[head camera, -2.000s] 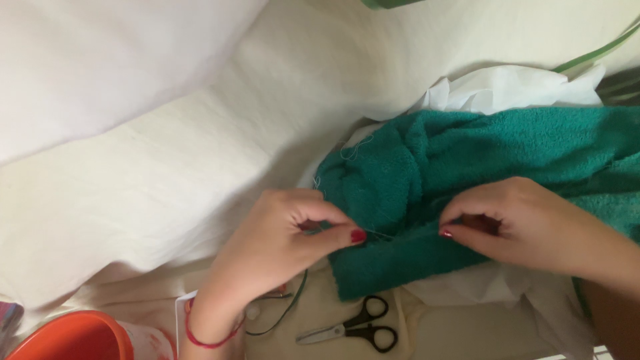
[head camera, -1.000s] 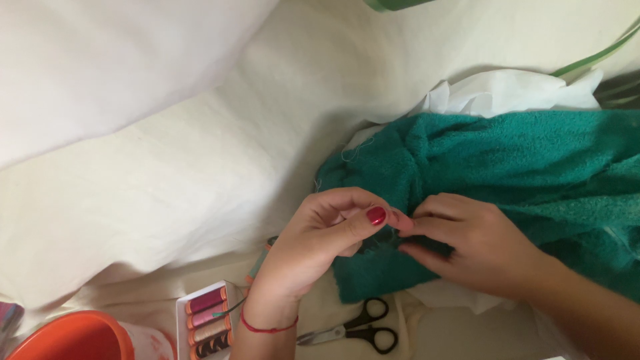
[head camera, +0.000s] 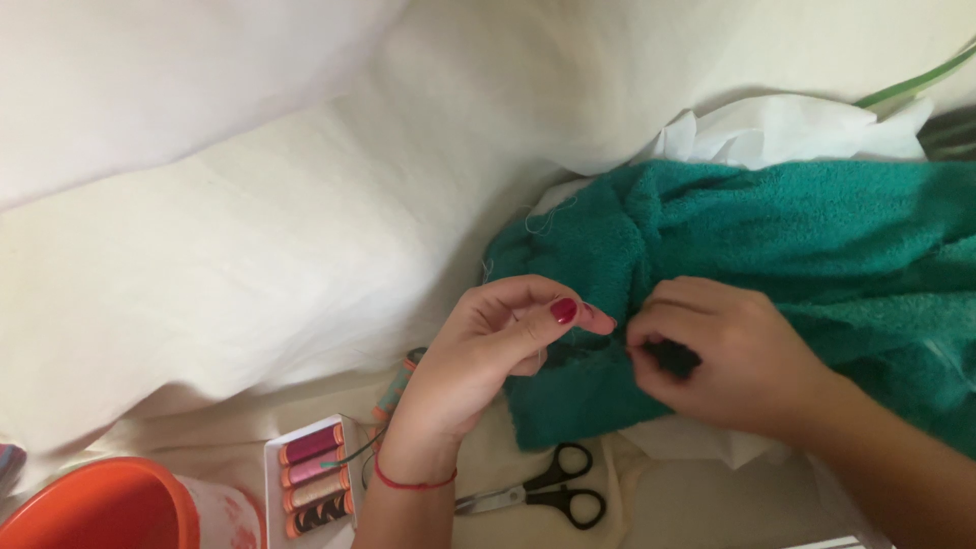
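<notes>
Green terry cloth (head camera: 747, 221) lies in folds at the right, loose pale threads near its left edge. Over its lower left part, my left hand (head camera: 511, 335) pinches a thin thread (head camera: 541, 354) between thumb and fingers; a red cord circles that wrist. Just right of it, my right hand (head camera: 701, 351) has thumb and forefinger pinched together over the cloth; what they hold is too small to make out. Black-handled scissors (head camera: 534, 492) rest below the cloth, blades pointing left. A white tray (head camera: 271, 488) holds several thread spools (head camera: 313, 465), and a grey-green spool (head camera: 394, 389) is partly behind my left wrist.
An orange container (head camera: 114, 488) stands at the lower left. Cream fabric (head camera: 267, 267) is draped across the left and back. White cloth (head camera: 793, 130) sits behind the green cloth, with a green leaf-like strip (head camera: 915, 80) at the upper right.
Two seconds ago my hands were apart with a thread stretched between them. My left hand has moved right, nearer my right hand, uncovering the spool tray.
</notes>
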